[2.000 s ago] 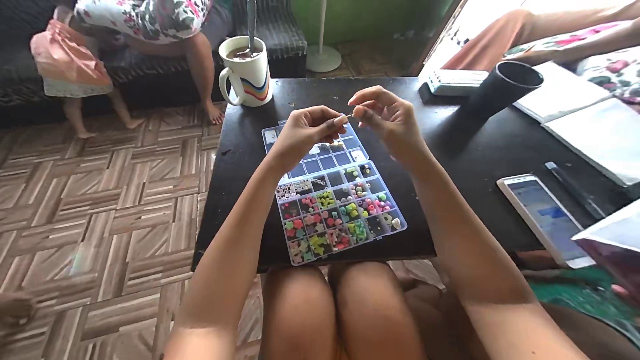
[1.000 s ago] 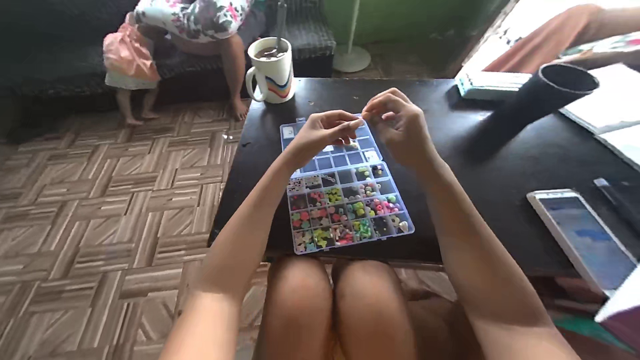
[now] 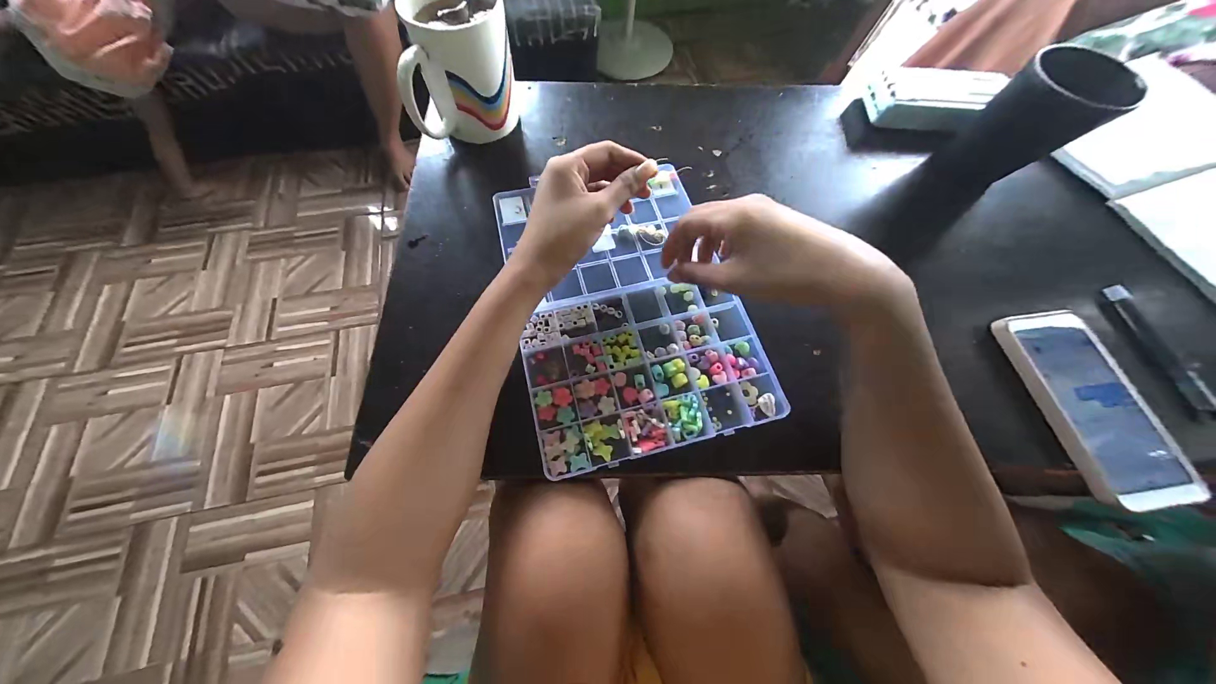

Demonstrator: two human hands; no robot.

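Note:
A clear plastic compartment box lies open on the dark table, its lid folded back toward the far side. Colourful beads fill many of its compartments: flowers, stars, rounds and letter cubes. Above the lid, my left hand pinches a thin cord between thumb and fingertips. My right hand hovers over the right edge of the box where lid and tray meet, fingers curled with a gap between them and the thumb; nothing is visible in it. A small string of beads rests in the lid.
A striped white mug stands at the table's far left corner. To the right are a black cylinder, a small white-topped box, an open notebook, a phone and a dark pen-like object. Another person's legs are beyond the table.
My right hand has come away from my left hand and moved nearer, over the right side of the box. Before, both hands were together above the lid.

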